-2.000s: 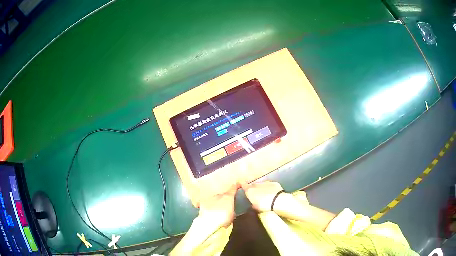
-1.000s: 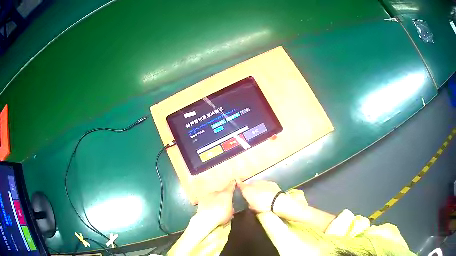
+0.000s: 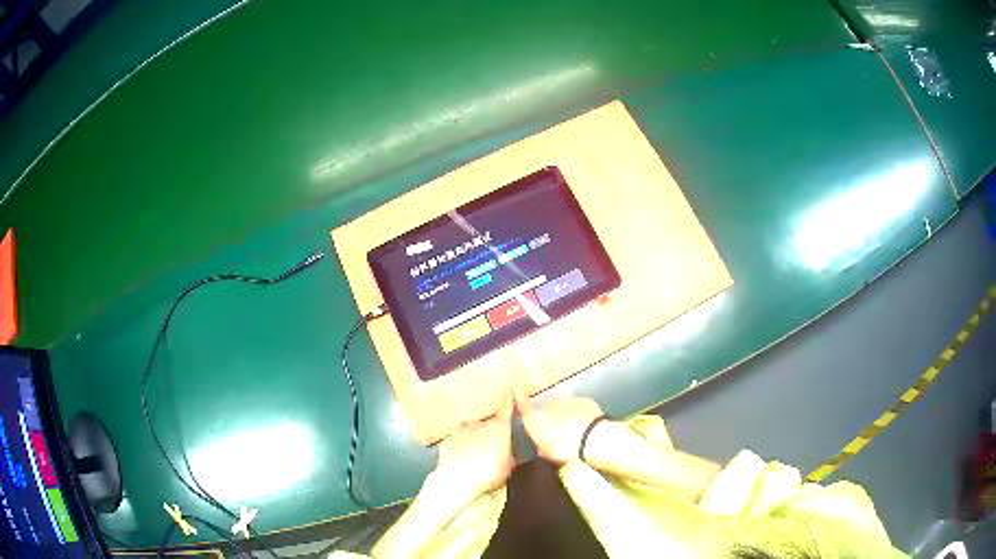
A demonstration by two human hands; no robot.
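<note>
A black tablet (image 3: 513,253) lies on a pale orange foam pad (image 3: 666,229), its screen lit with white and blue text and yellow, red and grey buttons. A black cord (image 3: 350,382) reaches its left short edge. My left hand (image 3: 475,450) and my right hand (image 3: 559,426) rest side by side at the pad's near edge, fingertips close together, below the tablet and not touching it. Both are overexposed; single fingers cannot be made out. No held object shows.
A second black cord (image 3: 158,339) lies curved on the green bench (image 3: 459,66), its plug end left of the pad. A monitor (image 3: 38,459) stands at the lower left, near pale yellow crosses over the cords. An orange edge shows at far left, a clear crumpled patch (image 3: 928,71) at upper right.
The view has shifted slightly. My right hand and its dark wristband have moved a little to the left. The tablet and cords look unchanged.
</note>
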